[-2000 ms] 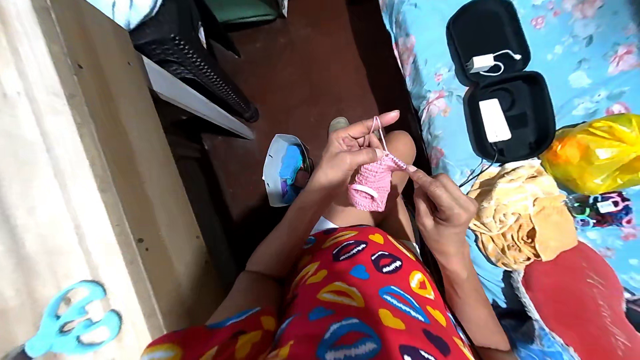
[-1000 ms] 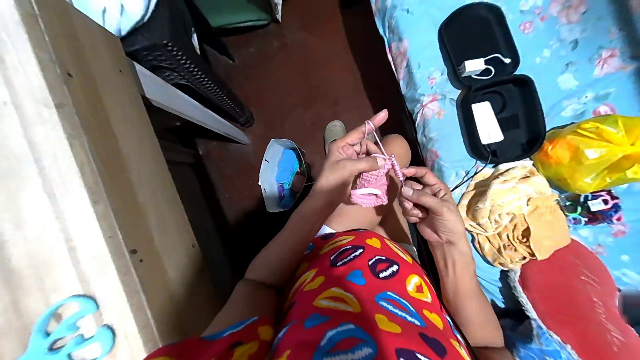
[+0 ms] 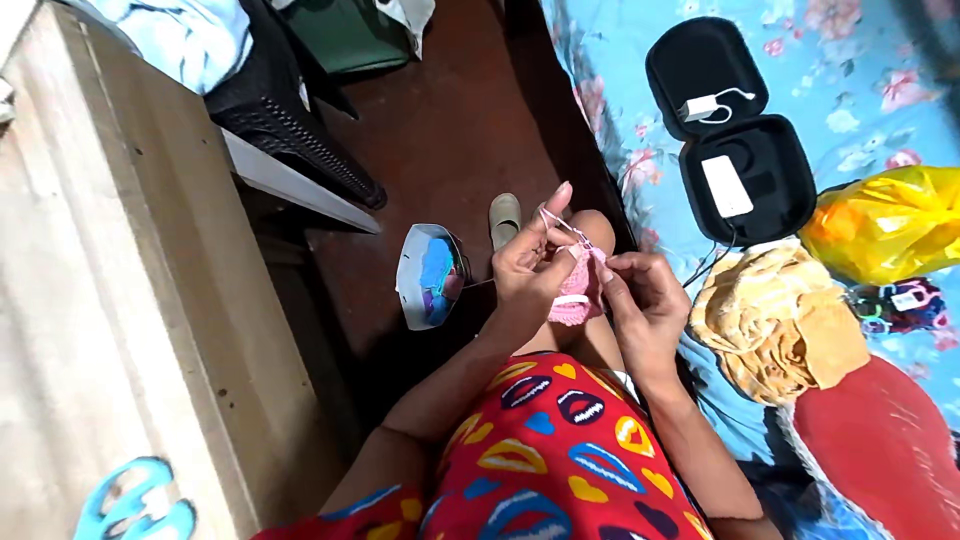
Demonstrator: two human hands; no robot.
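Note:
My left hand [image 3: 529, 262] pinches a piece of pink crochet work [image 3: 577, 289] by its upper edge, with pink yarn [image 3: 553, 219] looped over the raised index finger. My right hand [image 3: 649, 300] is at the right side of the same piece, thumb and fingers closed near a slim crochet hook, of which only a small part shows at the top edge. A white band or clip lies across the lower part of the crochet work. The piece hangs above my lap.
A white container [image 3: 412, 300] with colored yarn stands on the floor at left. Light-blue scissors [image 3: 135, 502] lie on the wooden surface [image 3: 97, 337]. On the flowered bed are an open black case [image 3: 750, 180], a yellow plastic bag [image 3: 892, 225], tan cloth [image 3: 772, 322] and a red cushion [image 3: 870, 442].
My right hand was lower and farther from my left two seconds ago; it has come up close to the crochet work's edge. The left hand keeps hold of the piece.

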